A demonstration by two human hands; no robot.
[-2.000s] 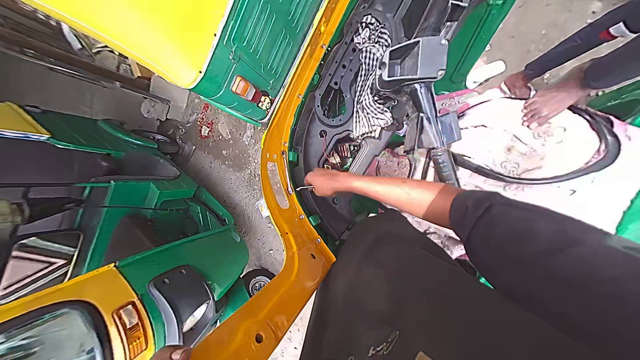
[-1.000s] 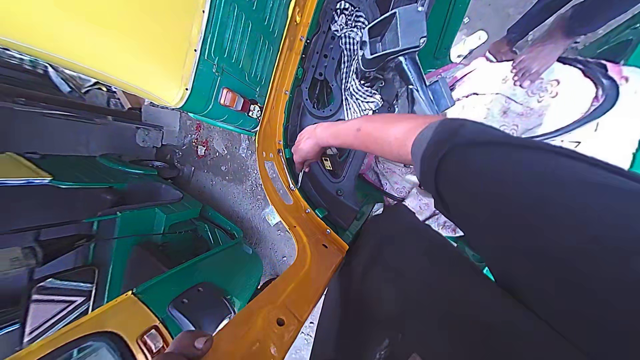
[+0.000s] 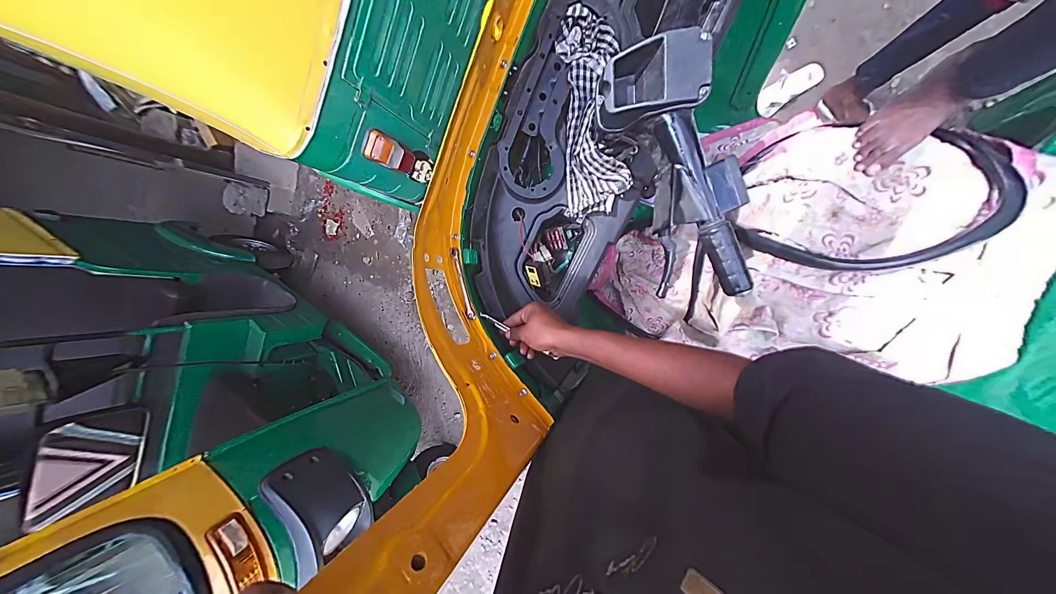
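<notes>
My right hand [image 3: 538, 330] holds a slim metal hand tool [image 3: 495, 322], its tip beside a bolt [image 3: 471, 314] on the orange-yellow windscreen frame [image 3: 445, 318] of an auto rickshaw. The kind of tool is not clear. Just inside the frame is the black dashboard [image 3: 505, 272], with an opening that shows wiring [image 3: 558, 245]. A black-and-white checked cloth [image 3: 590, 107] lies over it. The handlebar grip [image 3: 726, 260] stands right of the opening. Only a sliver of my left hand [image 3: 268, 587] shows at the bottom edge, by the frame; its fingers are hidden.
A person's bare feet [image 3: 895, 136] rest on a floral cloth [image 3: 833, 322] beside a black rubber strip [image 3: 1002, 198] in a loop. A green and yellow vehicle [image 3: 330, 412] with a side mirror [image 3: 318, 503] stands at left; another vehicle's green panel [image 3: 404, 74] is at the top.
My right hand has moved down along the frame from where it was one second ago, with the tool still in it. Less of my left hand shows at the bottom edge.
</notes>
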